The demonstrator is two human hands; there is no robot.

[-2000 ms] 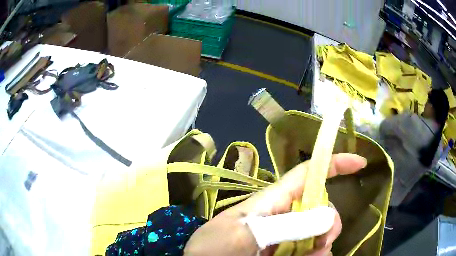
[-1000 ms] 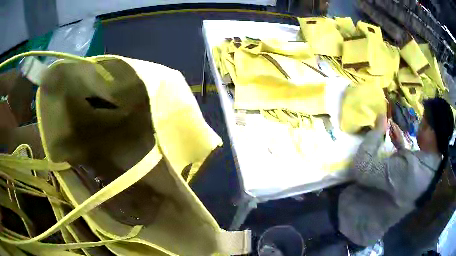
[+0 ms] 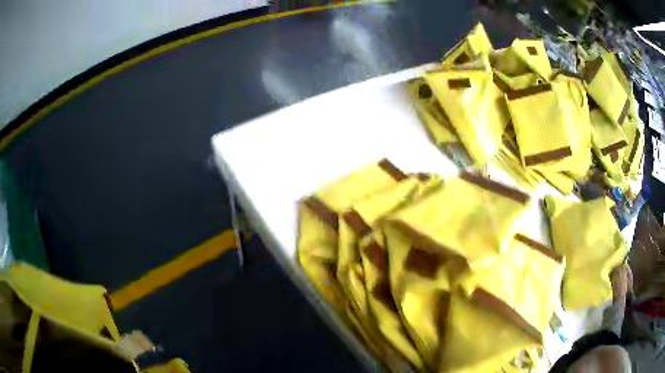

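Note:
No hand of mine shows clearly; both seem out of the picture. A yellow handbag is cut off by the lower left corner. Its dark brown inner face and a narrow yellow strap show. A small blurred beige piece, which looks like a tab, sticks out at its right side. What holds the bag is hidden.
A white table carries a heap of yellow bag pieces with brown bands and another heap behind. A person's hand touches a yellow piece at right. A yellow floor line runs left of the table.
The view has swung rightward. The open bag has moved to the lower left corner. The neighbouring table now holds a large front heap, and the other person sits lower at the right edge.

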